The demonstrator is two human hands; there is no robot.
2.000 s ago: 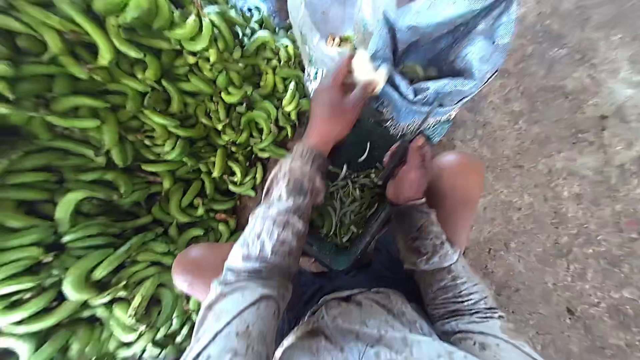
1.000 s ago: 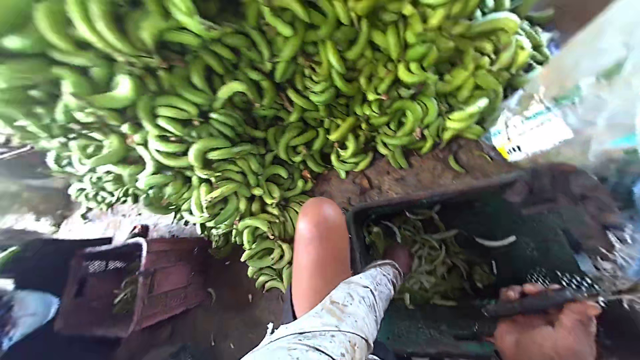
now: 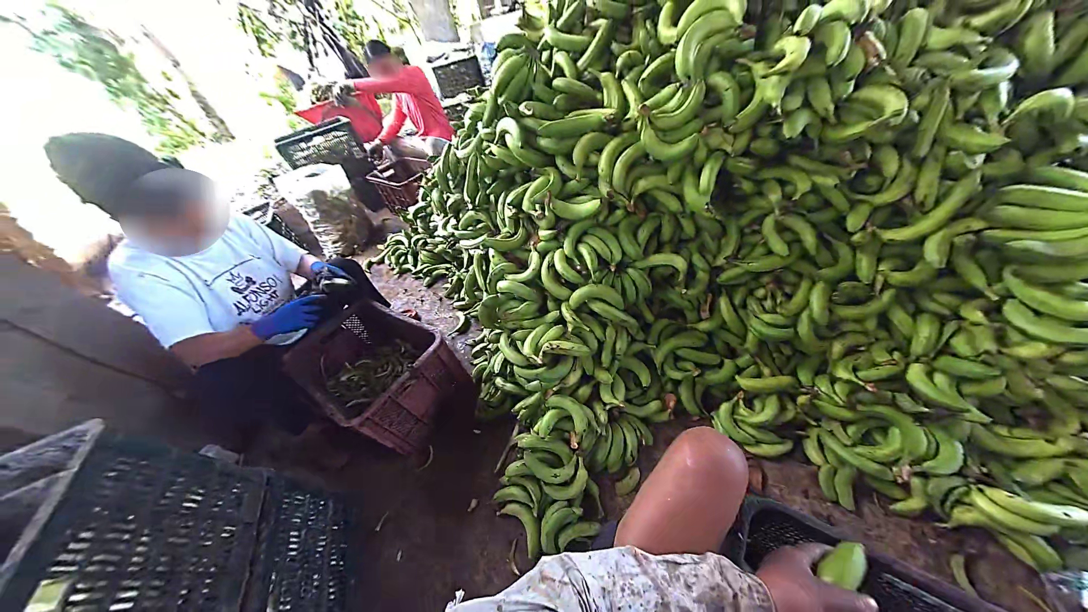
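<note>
My left hand [image 3: 812, 580], at the end of a stained, light sleeve, is closed around a green banana [image 3: 843, 565] near the lower right. It is over a dark plastic crate [image 3: 901, 586], of which only the upper part shows. A large heap of green bananas [image 3: 680, 280] rises just beyond the crate and my bare knee. My right hand is out of the view.
A co-worker in a white shirt and blue gloves sits at left by a maroon plastic crate [image 3: 408, 408] holding peels. Dark crates [image 3: 170, 527] stand at lower left. Farther back, a person in red sits near a green crate [image 3: 319, 144] and a filled sack [image 3: 327, 204].
The view has swung far to the left, bringing the co-workers into sight. My left hand now holds a green banana; two seconds ago it held a pale piece by the sack. My right hand has left the view.
</note>
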